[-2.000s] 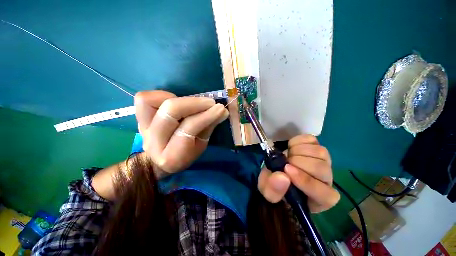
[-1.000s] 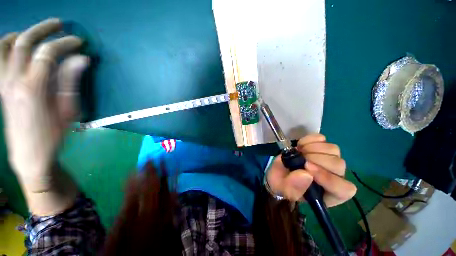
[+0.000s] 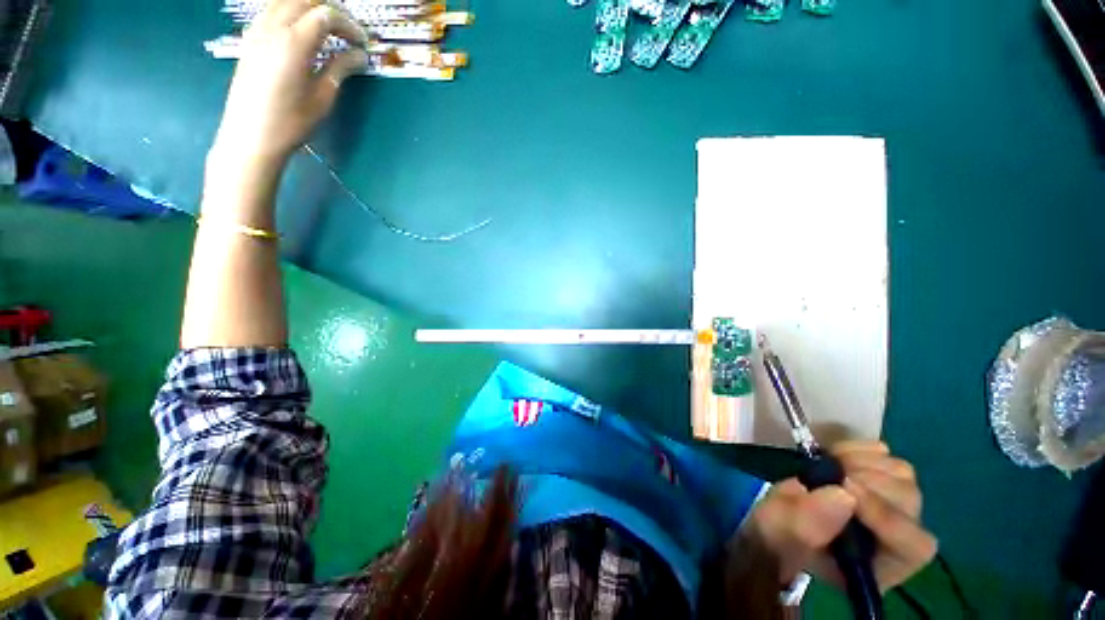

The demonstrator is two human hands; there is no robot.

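Note:
My right hand (image 3: 866,515) holds the soldering iron (image 3: 788,400) by its black handle at the lower right. The iron's tip is just right of two small green circuit boards (image 3: 731,355) on the left edge of the white work board (image 3: 794,230). A white LED strip (image 3: 545,336) runs left from the upper circuit board, its orange tab at that board. My left hand (image 3: 291,61) is over the strip pile (image 3: 412,58) at the upper left, fingers bent; whether it grips a strip is unclear. A thin solder wire (image 3: 388,223) trails from near this hand.
A pile of green PCB pieces (image 3: 660,27) lies at the top centre. A round, silvery-crusted spool-like pot (image 3: 1048,394) stands at the right. A dark-edged object (image 3: 1078,49) is cut off at the upper right. Cartons (image 3: 61,400) stand on the floor at the left.
My left hand has left the strip and moved to the strip pile. The iron has drawn back from the circuit boards to their right. The view has shifted, showing both piles.

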